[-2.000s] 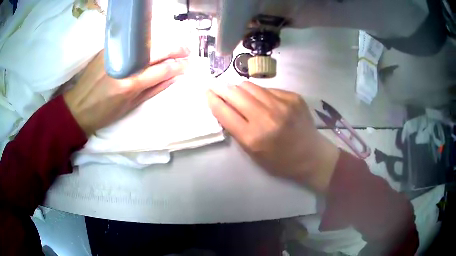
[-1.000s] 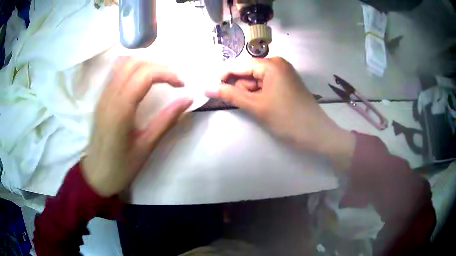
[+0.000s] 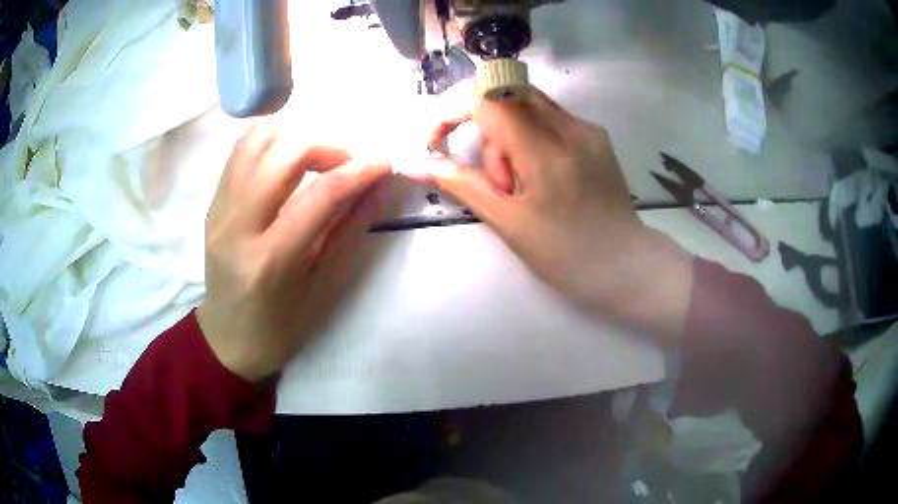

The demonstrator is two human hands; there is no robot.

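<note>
My left hand point(image 3: 286, 236) is left of centre, its thumb and fingertips pinched at a bit of white cloth point(image 3: 409, 169) below the needle area. My right hand point(image 3: 551, 187) is right of it, its thumb and finger at the same cloth, the other fingers curled. The cloth is overexposed, so its edges are hard to tell. The sewing machine's presser foot point(image 3: 430, 74) stands just beyond the fingertips, apart from them. A large heap of white cloth point(image 3: 108, 197) lies at left.
A blue-grey rounded bar point(image 3: 253, 59) hangs left of the needle; a cream knob point(image 3: 503, 77) is right of it. Pink-handled snips point(image 3: 714, 212), banded white strips point(image 3: 742, 89) and a dark container point(image 3: 871, 256) lie at right. The table point(image 3: 473, 325) has a curved front edge.
The larger folded white piece under my hands left their reach between the first two frames. Since then my left fingers have closed in toward my right fingertips at the cloth.
</note>
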